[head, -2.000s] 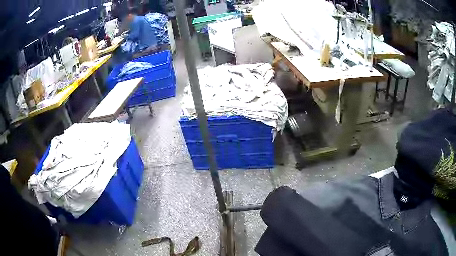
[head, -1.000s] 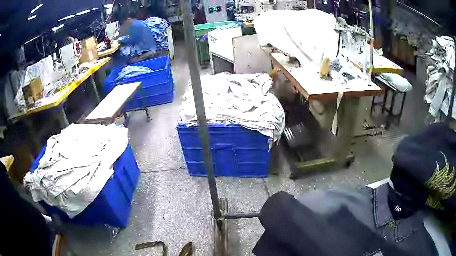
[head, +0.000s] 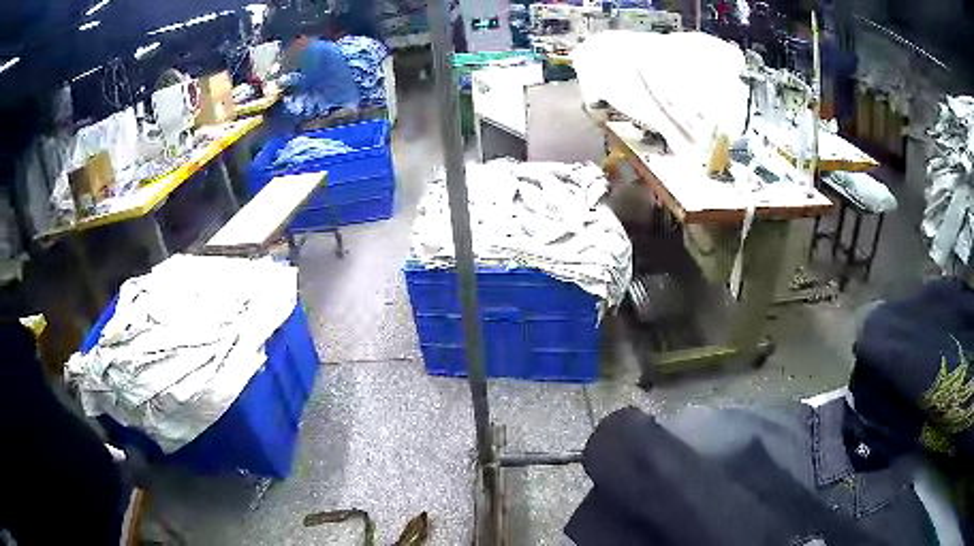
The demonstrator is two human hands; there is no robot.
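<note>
A dark denim jacket [head: 737, 469] lies at the lower right, cut off by the bottom edge. Its grey inside, stitched collar edge and a small black neck label [head: 863, 452] with white marks show. Beside it at the right edge is a black garment piece [head: 908, 352] with yellow-green stitching [head: 948, 397]. Neither of my hands can be made out. A black shape, perhaps clothing, fills the lower left edge.
Two blue bins [head: 502, 331] [head: 283, 427] heaped with pale cloth stand on the floor. A metal pole [head: 461, 235] rises in front. Sewing tables [head: 726, 198] stand right and left. A person in blue [head: 320, 75] sits at the far left. A strap [head: 411, 529] lies on the floor.
The whole view has shifted slightly, with the bins and pole now further right in the picture. The jacket looks much the same.
</note>
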